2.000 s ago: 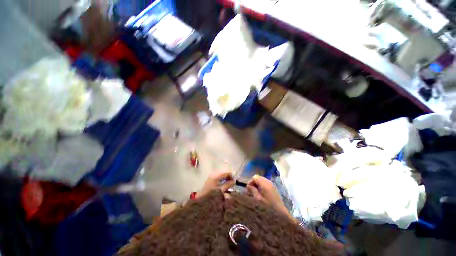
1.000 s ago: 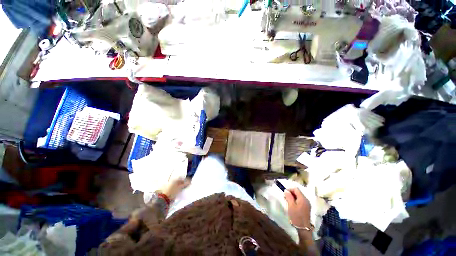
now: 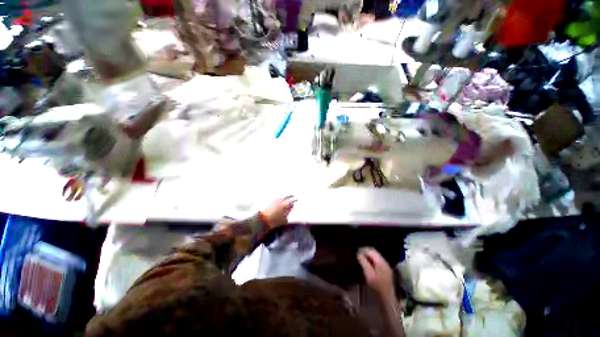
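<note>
My left hand [image 3: 279,211] is at the front edge of the white sewing table [image 3: 256,191]. It is blurred and nothing shows in it. My right hand [image 3: 374,266] is below the table's front edge, small and blurred, and I cannot tell whether it holds anything. The cream sewing machine [image 3: 404,148] with a purple end stands on the table beyond my hands. Dark-handled scissors [image 3: 370,173] lie by its front side.
Cream fabric [image 3: 210,108] is spread on the table. Another machine [image 3: 85,138] stands at the left. White pieces [image 3: 506,181] heap at the right end. Cream bundles [image 3: 431,289] sit below right. A blue basket with a red-and-white item [image 3: 41,284] is at lower left.
The view has moved up and closer to the table. My left hand has gone from the lap area to the table edge. The dark item earlier in my right hand no longer shows.
</note>
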